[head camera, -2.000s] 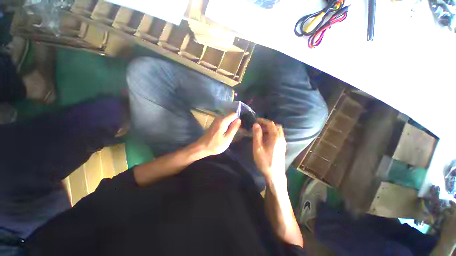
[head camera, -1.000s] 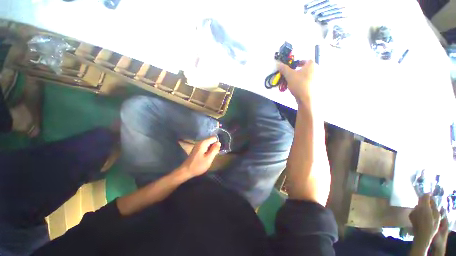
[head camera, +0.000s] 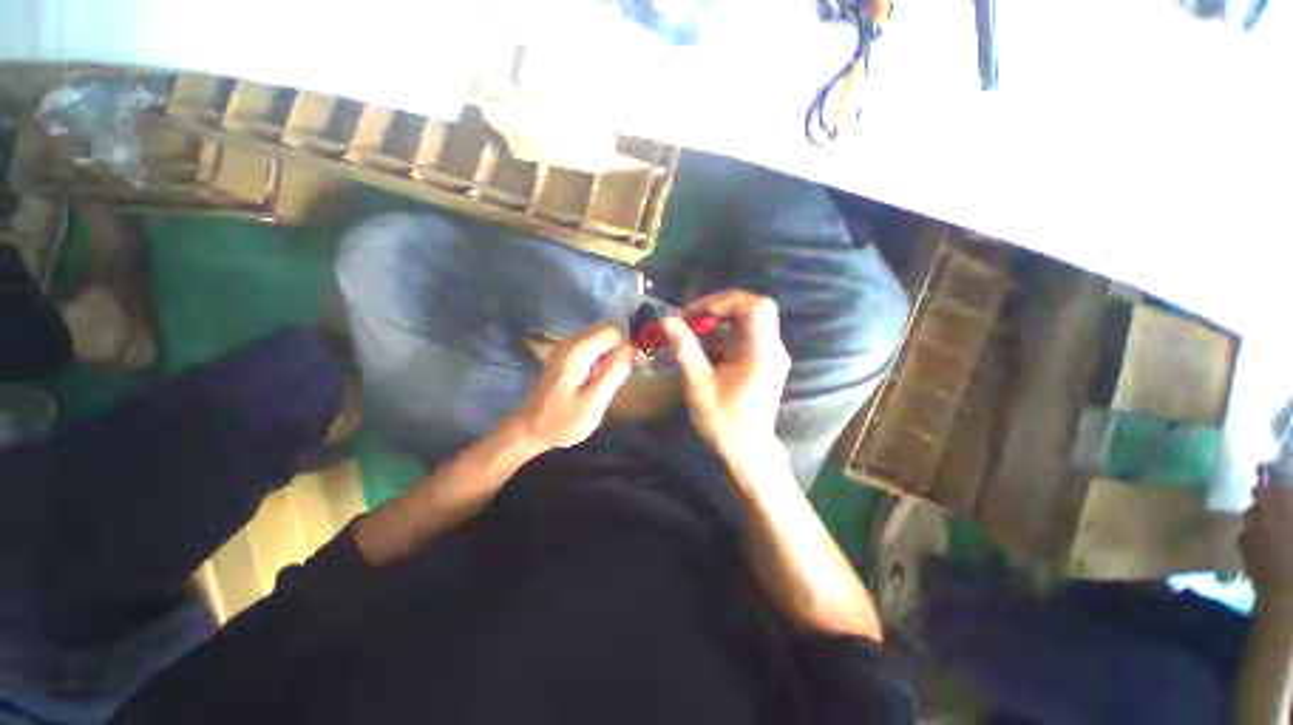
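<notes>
My left hand (head camera: 574,390) holds a small clear plastic bag (head camera: 650,309) over my lap, pinched at its near side. My right hand (head camera: 740,366) grips a red-and-black lead bundle (head camera: 681,330) at the bag. The bundle touches the bag between both hands; whether it is inside the film is too blurred to tell. On the white table, a dark lead with yellow and orange parts (head camera: 848,78) lies near the top edge. A black rod (head camera: 986,46) lies to the right of it.
A partitioned cardboard tray (head camera: 468,177) is under the table edge, with crumpled clear film (head camera: 102,121) at its left. Another divider tray (head camera: 922,375) is at right. My knees are under my hands. A neighbour's hand (head camera: 1266,531) is at the right edge; another person's leg is at left.
My right hand has come back from the table to my lap with the red-and-black bundle. My left hand still holds the bag. The view has shifted, and the table parts appear higher.
</notes>
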